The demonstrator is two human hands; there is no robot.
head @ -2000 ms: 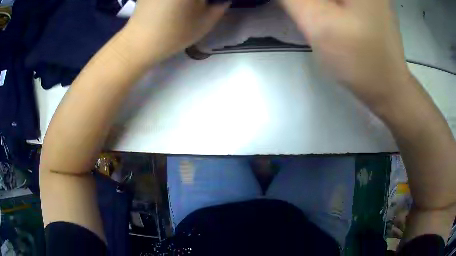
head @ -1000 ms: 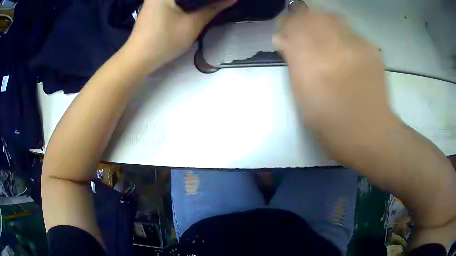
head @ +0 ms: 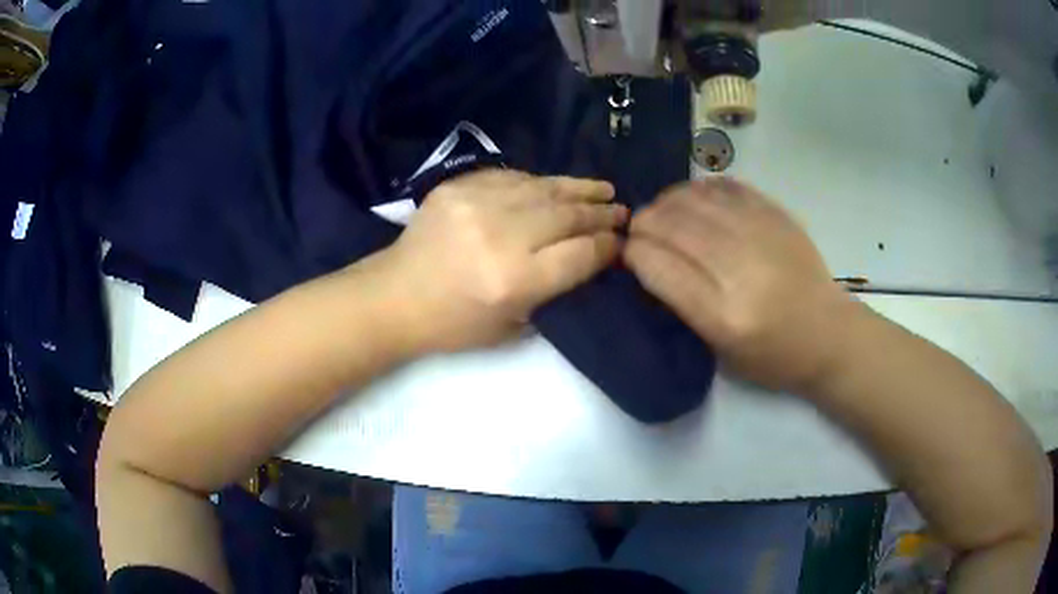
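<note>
A dark navy garment piece (head: 325,128) lies over the left of the white table, with small white print and white labels. Its folded band (head: 638,348) runs from under the presser foot (head: 621,116) toward me and ends in a rounded loop. My left hand (head: 511,250) is closed on the band and cloth from the left. My right hand (head: 731,267), slightly blurred, pinches the band from the right. The fingertips of both hands meet below the presser foot. Cloth and fingers hide the needle plate.
The sewing machine head (head: 627,35) is at the top centre, with a cream ribbed knob (head: 729,98) right of the needle area. The white table (head: 580,447) has a curved front edge above my lap. More navy cloth (head: 52,279) hangs at the far left.
The view now takes in the machine head and presser foot. Both hands sit lower in the picture and have come together on the navy band, which now covers the slide cover area.
</note>
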